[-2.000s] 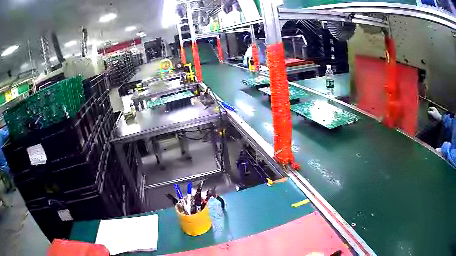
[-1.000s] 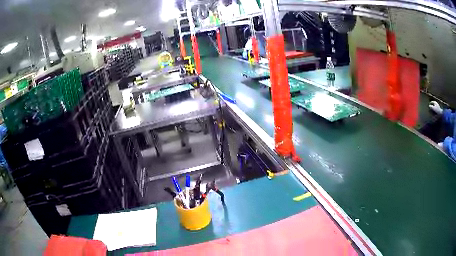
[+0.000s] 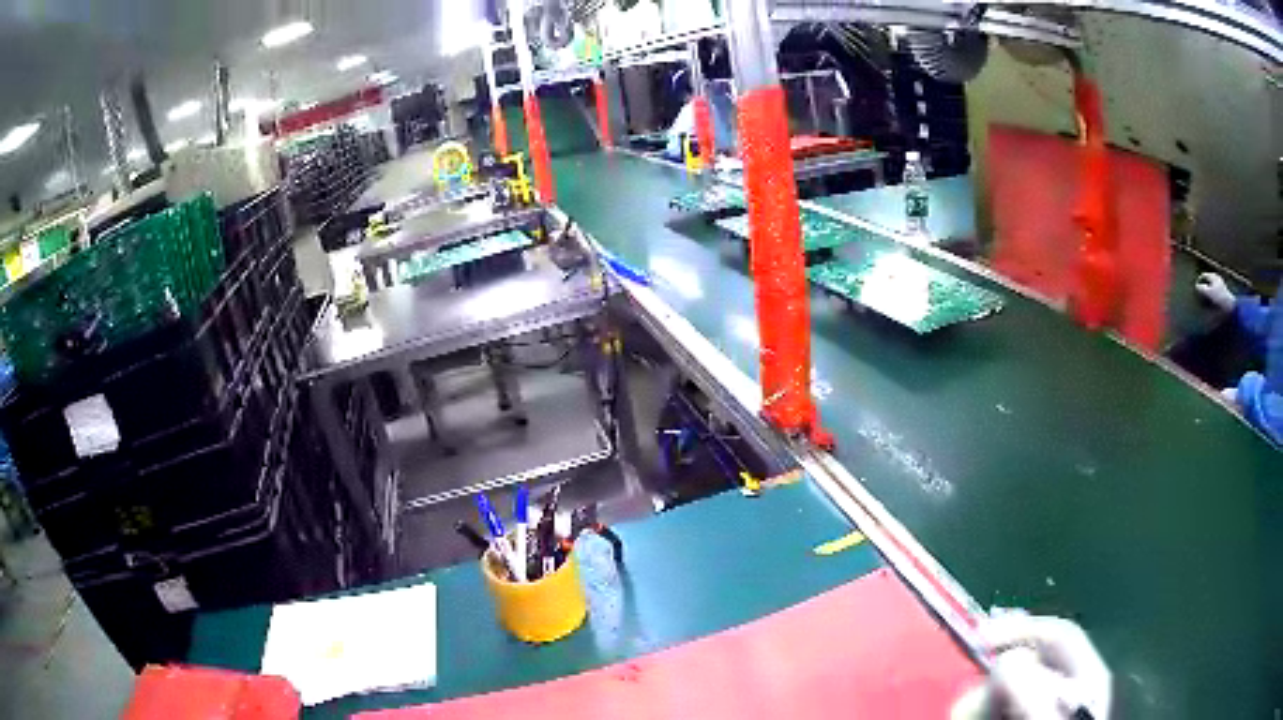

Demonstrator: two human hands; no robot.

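Note:
My right hand (image 3: 1041, 672), in a white glove, is at the bottom right, over the belt's near rail. It is blurred and cut off by the lower edge, so its fingers and anything in them cannot be made out. My left hand is out of the picture. A flat red-pink foam sheet (image 3: 788, 661) lies on the green-topped bench (image 3: 704, 563) in front of me. A yellow pen holder (image 3: 540, 602) with pens and dark-handled tools stands behind it, beside white paper (image 3: 352, 643).
Green circuit boards (image 3: 908, 288) lie on the conveyor belt (image 3: 971, 450), beyond a red-wrapped post (image 3: 774, 267). Black crates (image 3: 155, 450) with green boards on top stand left. A red-orange foam pile (image 3: 211, 695) is at bench left. Across the belt are another person's gloved hand and blue sleeves (image 3: 1256, 387).
My right hand has come into view at the bottom right. The whole view has shifted slightly. The boards on the belt hold nearly the same place.

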